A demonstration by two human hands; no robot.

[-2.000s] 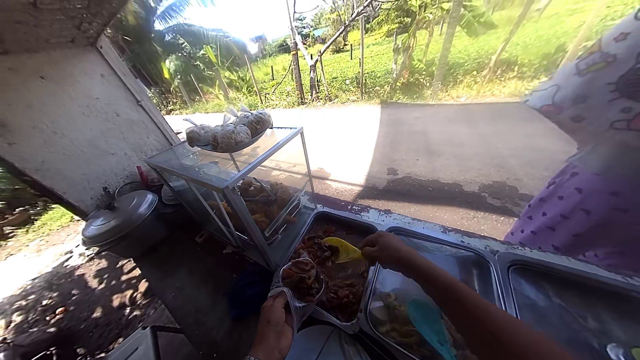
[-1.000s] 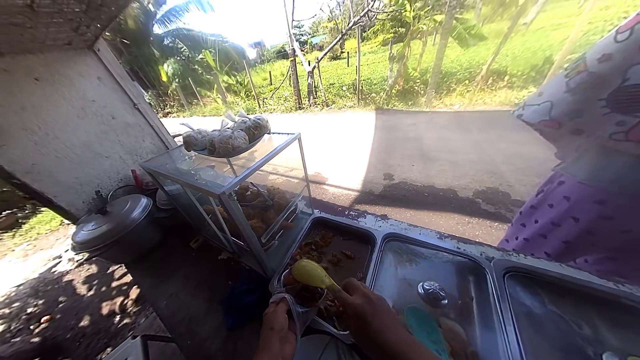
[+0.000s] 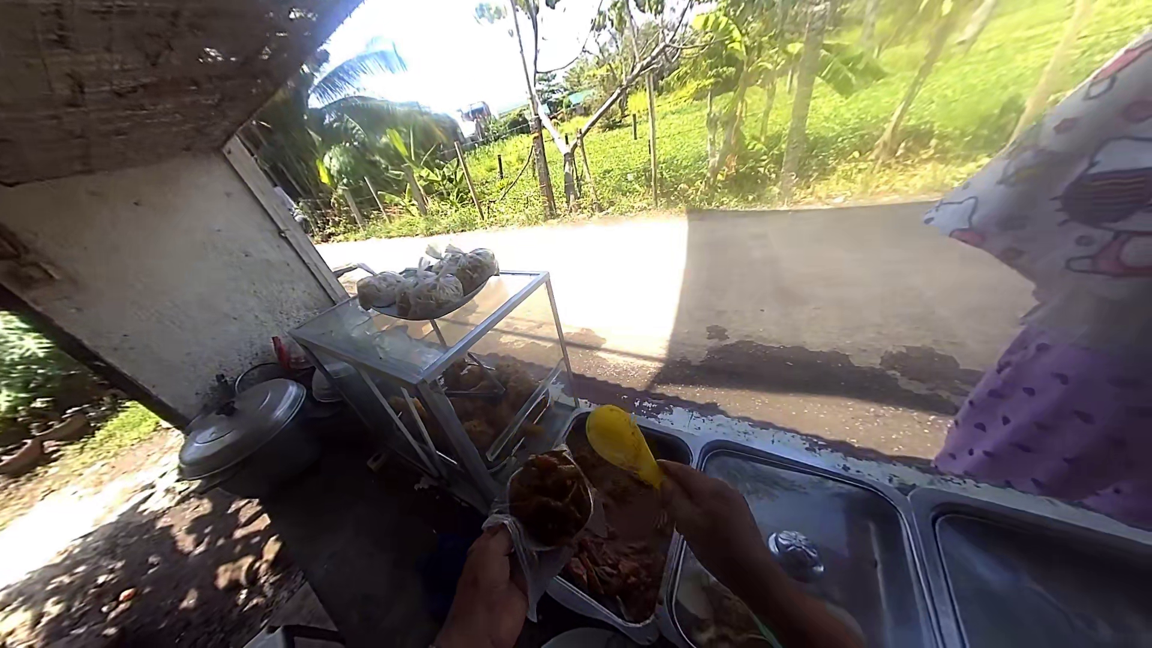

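Note:
My left hand [image 3: 489, 589] holds up a clear plastic bag [image 3: 531, 553] with its mouth wide and a dark, saucy food [image 3: 547, 498] inside. Gripped by its handle in my right hand [image 3: 711, 513] is a yellow plastic spoon [image 3: 619, 441], raised just right of the bag. Under the spoon lies a rectangular metal food tray [image 3: 650, 621] with reddish-brown cooked food in sauce [image 3: 621, 562]. Right of it is another metal tray [image 3: 886, 549] under a clear lid with a shiny knob [image 3: 796, 551]; part of that tray is hidden by my right forearm.
A glass display case [image 3: 432, 360] with fried food inside stands beyond the bag, with tied plastic bags [image 3: 427, 290] on a plate on top. At left sits a lidded metal pot [image 3: 243, 427]. A further metal tray [image 3: 1035, 576] lies right. A person [image 3: 1017, 405] stands across the counter.
The spoon was low over the food two seconds ago, then at the bag's mouth; now it is raised to the right of it. The bag has stayed in my left hand.

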